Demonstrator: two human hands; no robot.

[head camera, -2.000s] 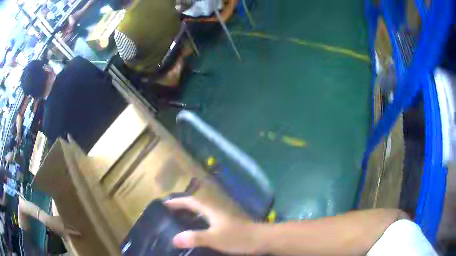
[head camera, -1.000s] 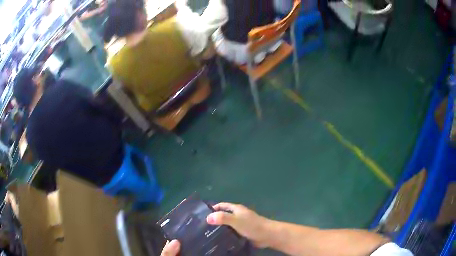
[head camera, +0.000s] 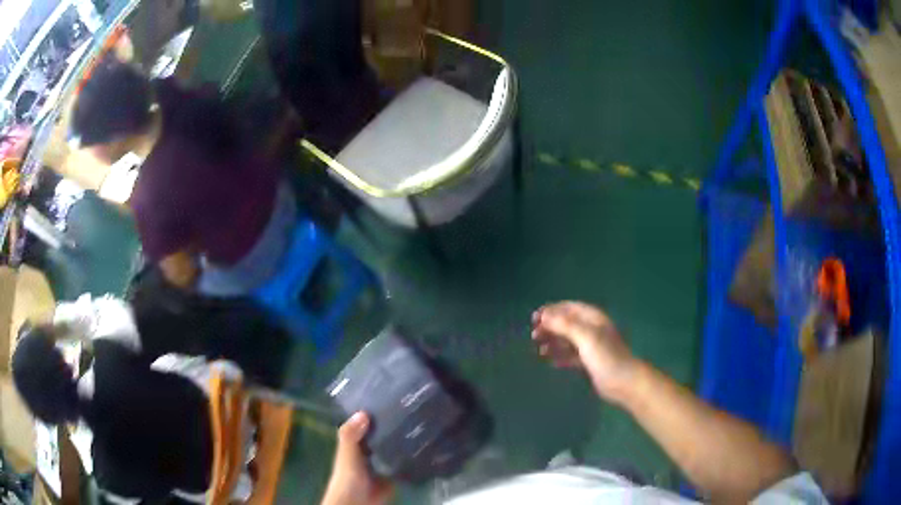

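A stack of small dark retail boxes (head camera: 410, 399) with pale lettering is at the lower middle of the head view, tilted and slightly blurred. My left hand (head camera: 356, 459) holds the stack from its lower left side, with the thumb on the edge; the rest of its fingers are hidden. My right hand (head camera: 573, 340) is apart from the boxes, up and to their right, with its fingers loosely curled and nothing seen in it.
A person sits on a blue stool (head camera: 321, 281) at left, another on a wooden chair (head camera: 232, 429) at lower left. A pale chair (head camera: 420, 138) stands ahead. A blue rack (head camera: 731, 345) with cardboard is at right. Yellow-black tape (head camera: 622, 171) marks the green floor.
The view has moved on past the seated people, and the rack shows more fully. My right hand has let go of the dark boxes and moved away to the right. My left hand still holds them.
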